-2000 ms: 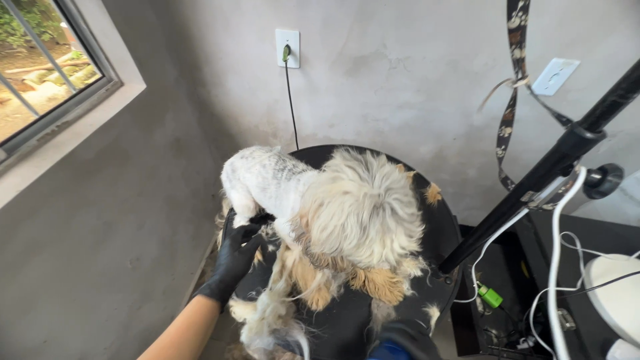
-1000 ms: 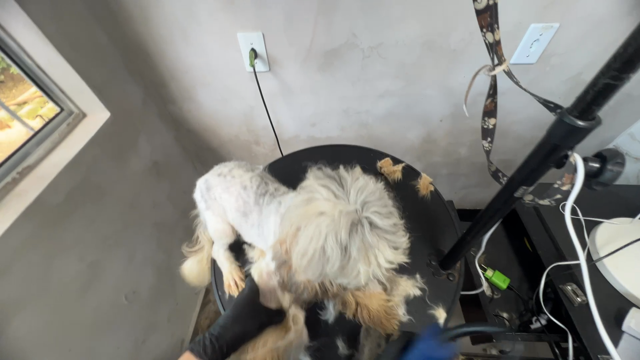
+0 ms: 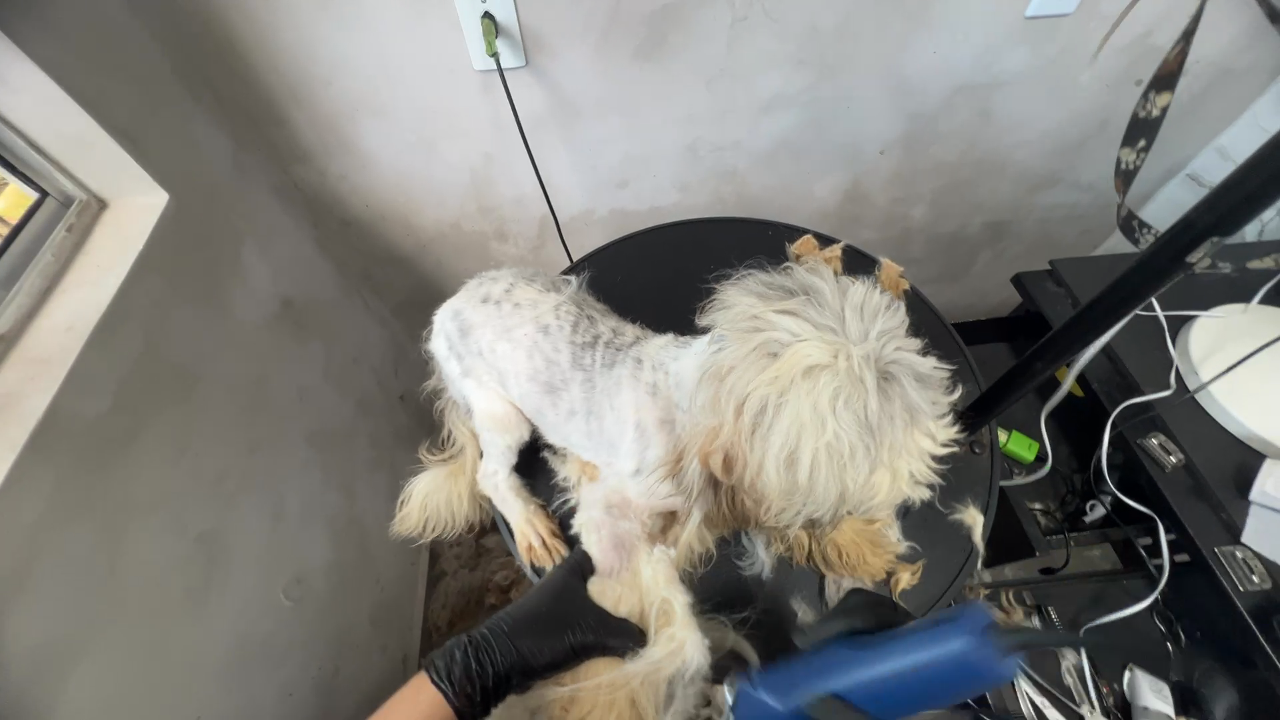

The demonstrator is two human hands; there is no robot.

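A small dog (image 3: 560,350) stands on a round black grooming table (image 3: 690,245), its body clipped short and its head and legs still shaggy. My left hand (image 3: 550,625), in a black glove, grips the dog's long-haired front leg (image 3: 650,620) from the left side. At the bottom right, my right hand (image 3: 850,620), also black-gloved and mostly hidden, is on a blue electric clipper (image 3: 880,670), blurred, with its head near that leg. Tan hair tufts (image 3: 820,255) lie at the table's far edge.
A black grooming arm (image 3: 1120,290) slants up at the right, with a paw-print strap (image 3: 1140,150) behind. A black cabinet (image 3: 1200,480) with white cables and a white round object (image 3: 1235,375) stands at right. Scissors (image 3: 1040,695) lie below. A plug (image 3: 489,35) sits in the wall outlet.
My left hand has gone from the dog's hind area to a front leg and holds it. The blue clipper has come further into view beside that leg. The view has shifted.
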